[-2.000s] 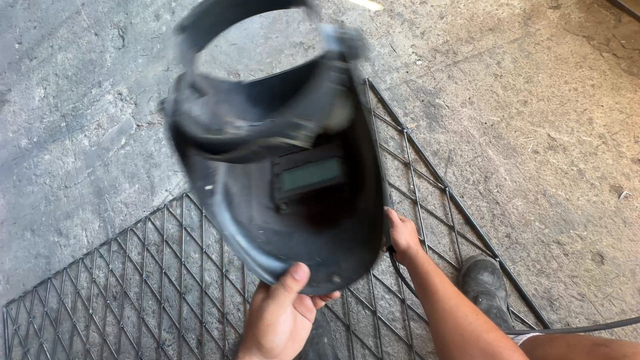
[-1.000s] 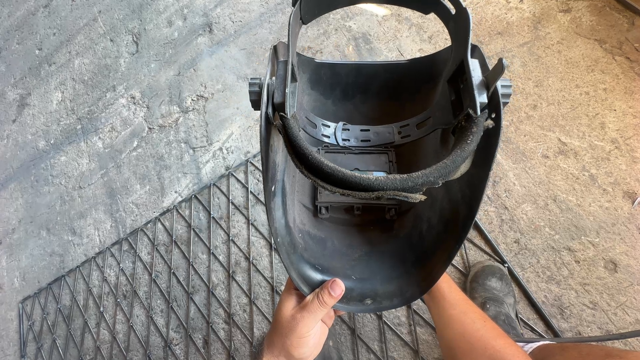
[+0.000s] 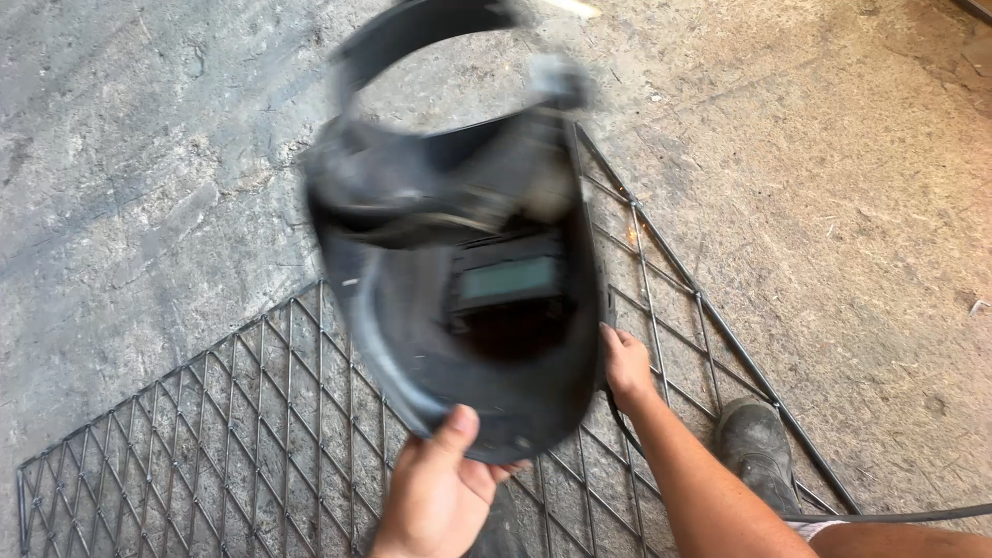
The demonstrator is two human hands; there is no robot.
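A black welding helmet point(image 3: 480, 395), blurred by motion, fills the middle of the head view with its inside toward me. Its headband point(image 3: 418, 39) is at the top, and its greenish filter window point(image 3: 508, 279) shows inside. My left hand point(image 3: 446, 480) grips the helmet's lower rim, thumb on the inner face. Beyond the helmet's right edge is my right hand point(image 3: 626, 364), fingers curled round a dark handle that the helmet mostly hides; a black cable point(image 3: 626, 430) runs down from it. Under both hands lies a steel lattice panel point(image 3: 256, 418) of welded bars.
The panel's thick right edge bar point(image 3: 721, 333) slants across the concrete floor point(image 3: 837, 194). A dark boot point(image 3: 756, 449) stands by that bar, with a cable point(image 3: 891, 515) running off right. Small orange sparks or glowing spots show near the panel's upper right.
The helmet has moved left and tilted, and its filter window shows more plainly than a second ago. My right hand, earlier mostly behind the helmet, is now visible beside it.
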